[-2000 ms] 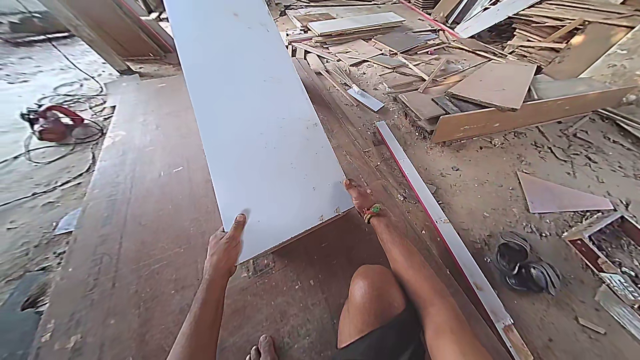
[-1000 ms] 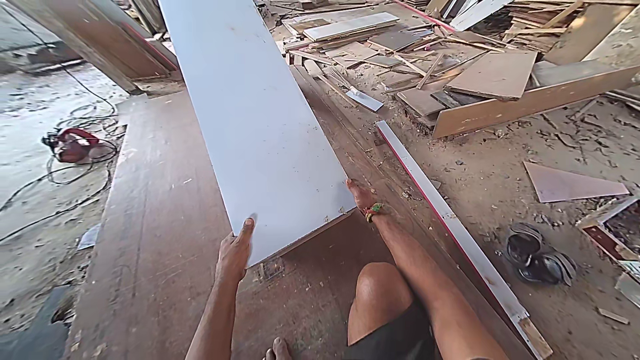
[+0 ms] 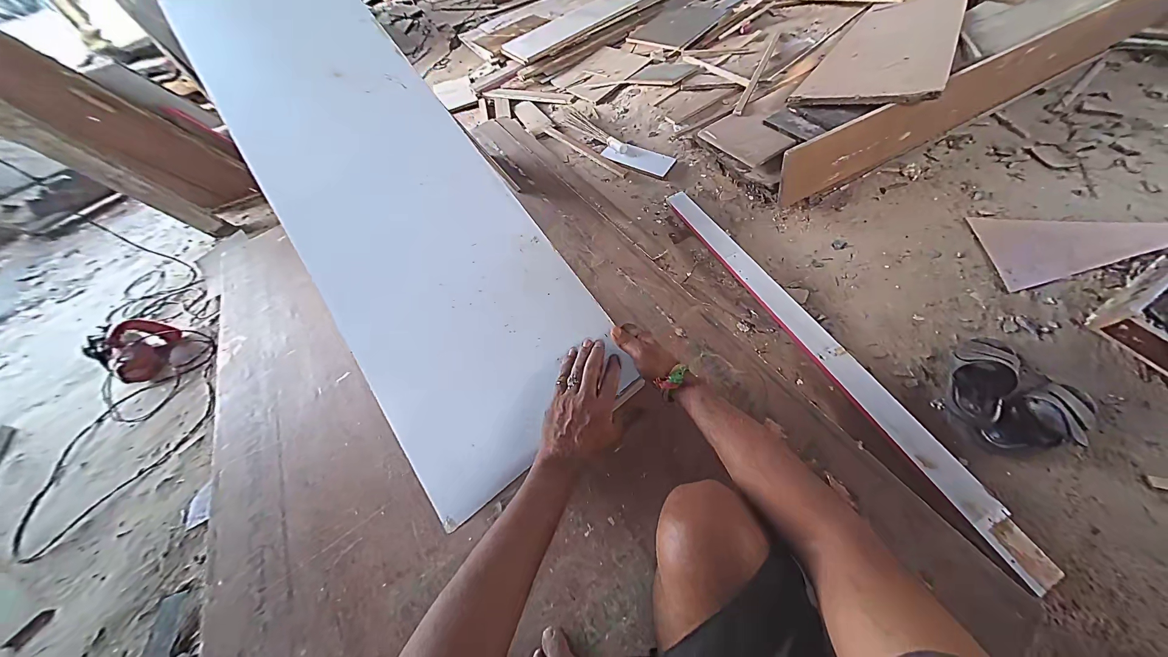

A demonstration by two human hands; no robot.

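A long white laminated board [image 3: 411, 237] slants from the top left down toward me, above a brown wooden sheet [image 3: 274, 429]. My left hand [image 3: 584, 392] lies palm down near the board's lower right corner, its fingers stretched over the white face and nothing gripped. At that same corner my right hand [image 3: 643, 354], with a coloured band on the wrist, grips the board's right edge. The two hands are close together. The underside of the board and part of the right hand's fingers are hidden.
Right of the sheet lies a narrow white strip with a red edge [image 3: 821, 351]. Sandals [image 3: 1013, 397] sit on the dirt beyond it. A red power tool [image 3: 141, 351] with a tangled cable is at left. Scrap boards [image 3: 876, 55] are piled at the top right.
My left hand has moved right, from the board's lower left part to beside my right hand, and now lies flat on the face. My right hand stays at the right corner.
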